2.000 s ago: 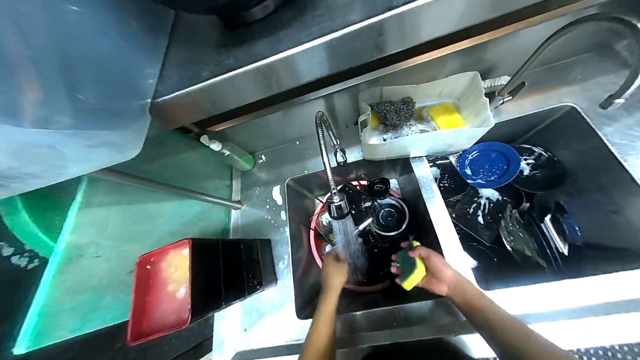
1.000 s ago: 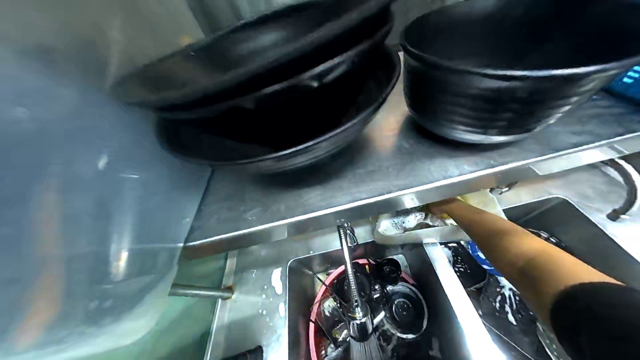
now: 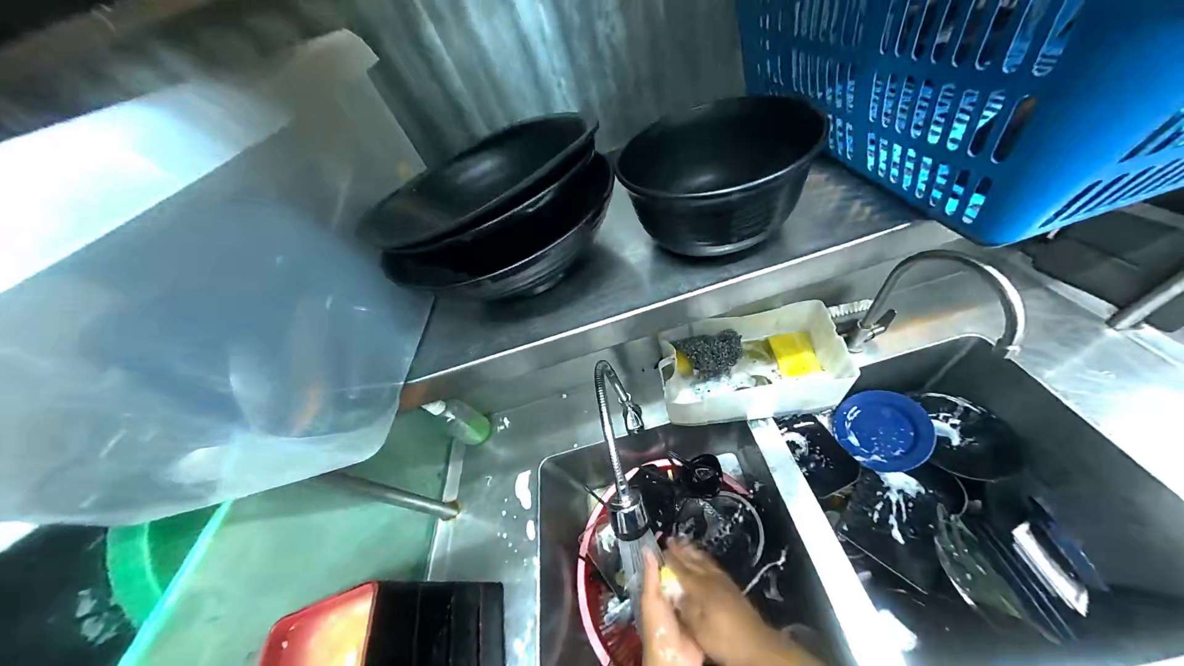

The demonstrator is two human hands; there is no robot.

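In the left sink basin, my left hand (image 3: 664,622) is under the running spray faucet (image 3: 629,518), fingers pointing up. My right hand (image 3: 717,601) is against it, blurred by motion. A small yellow thing (image 3: 671,583), like part of a sponge, shows between the palm and fingers; the rest is hidden. Below and behind the hands, a red tub (image 3: 590,606) holds black bowls and dishes (image 3: 717,532). Behind the basins is a white plastic container (image 3: 758,402) with a dark scouring pad (image 3: 710,353) and a yellow sponge (image 3: 794,354).
The right basin holds a blue plate (image 3: 884,431) and soapy black dishes (image 3: 902,518). Stacked black bowls (image 3: 490,213), another black bowl (image 3: 721,176) and a blue basket (image 3: 962,111) stand on the shelf above. Plastic sheeting (image 3: 203,305) hangs left; a red-and-black container (image 3: 407,620) is below.
My right hand has come back from the white container to the left basin, beside my left hand. Two seconds ago it held a green-and-yellow sponge. The view has shifted considerably.
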